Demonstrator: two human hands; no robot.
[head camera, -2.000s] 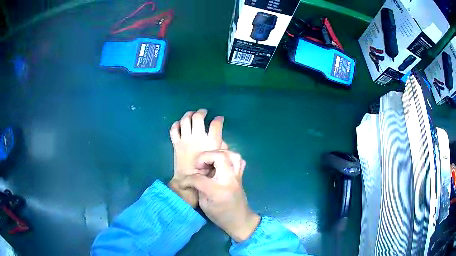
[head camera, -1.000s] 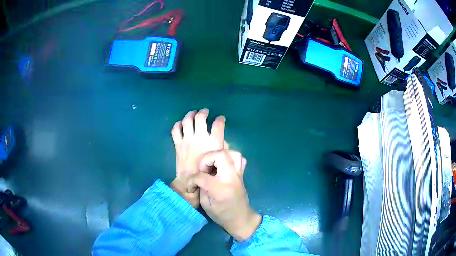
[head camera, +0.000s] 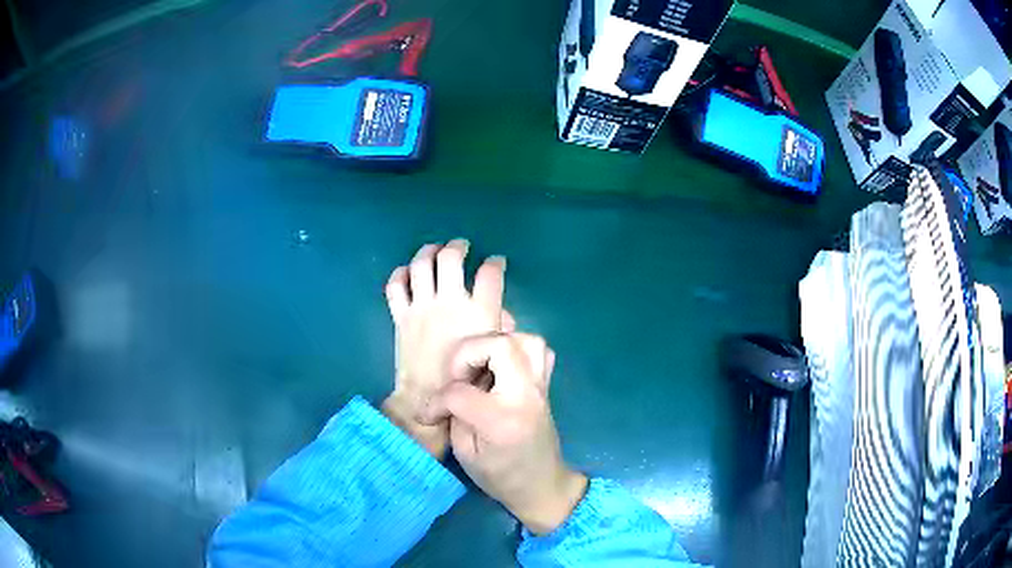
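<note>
My bare left hand (head camera: 431, 333) lies palm down over the dark green surface, fingers apart, holding nothing. My bare right hand (head camera: 505, 411) lies across the back of my left hand near the wrist, its fingers curled and its thumb on my left wrist. Whether something small is inside the curled fingers cannot be seen. Both forearms are in blue sleeves. A blue battery tester (head camera: 350, 118) lies face down ahead of my hands, with red test leads (head camera: 372, 44) behind it.
Farther ahead stand a retail box (head camera: 633, 72), another blue tester (head camera: 760, 139) and a white box (head camera: 904, 89). On the right are a black barcode scanner (head camera: 766, 411) and a flat box stack (head camera: 888, 388). A tester (head camera: 17, 316) and red clamp (head camera: 39, 483) lie at the left edge.
The testers and retail boxes at the back have shifted to the right in the picture. My hands have kept nearly the same place and pose. The scanner and box stack have hardly moved.
</note>
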